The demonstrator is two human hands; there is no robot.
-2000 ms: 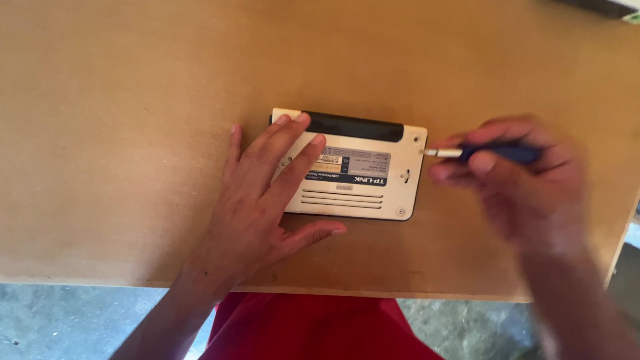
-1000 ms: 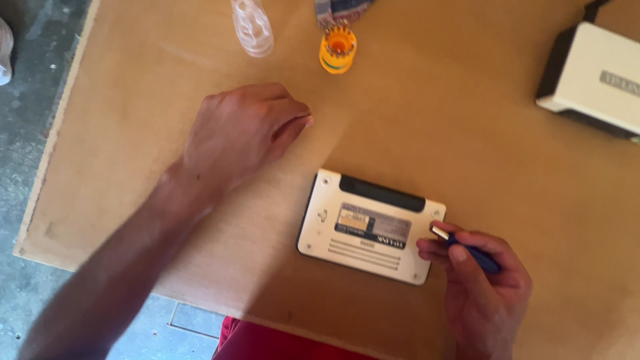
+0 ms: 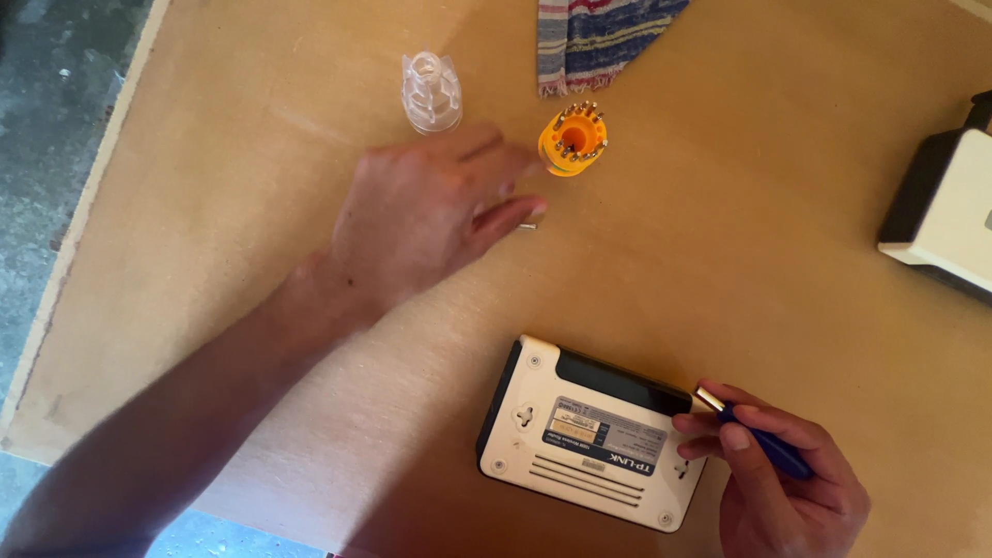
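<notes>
A white and black TP-Link router (image 3: 593, 446) lies underside up, its screws, slots and label showing. My right hand (image 3: 790, 473) holds a blue-handled screwdriver (image 3: 767, 442) at the router's right end; its metal shaft points up and left. My left hand (image 3: 434, 205), partly blurred, is over the table beside an orange round bit holder (image 3: 573, 139) with several metal bits standing in its rim. A small metal bit (image 3: 527, 226) shows just below my left thumb; whether the thumb touches it I cannot tell. No object is plainly between the left fingers.
A clear plastic cover (image 3: 432, 93) stands behind my left hand. A striped cloth (image 3: 608, 39) lies at the top. Another white and black device (image 3: 945, 209) is at the right edge. The wooden table's left edge (image 3: 77, 225) borders a grey floor.
My left hand has left the router, where it rested two seconds ago, and is now beside the orange bit holder. The screwdriver remains in my right hand. The view has shifted.
</notes>
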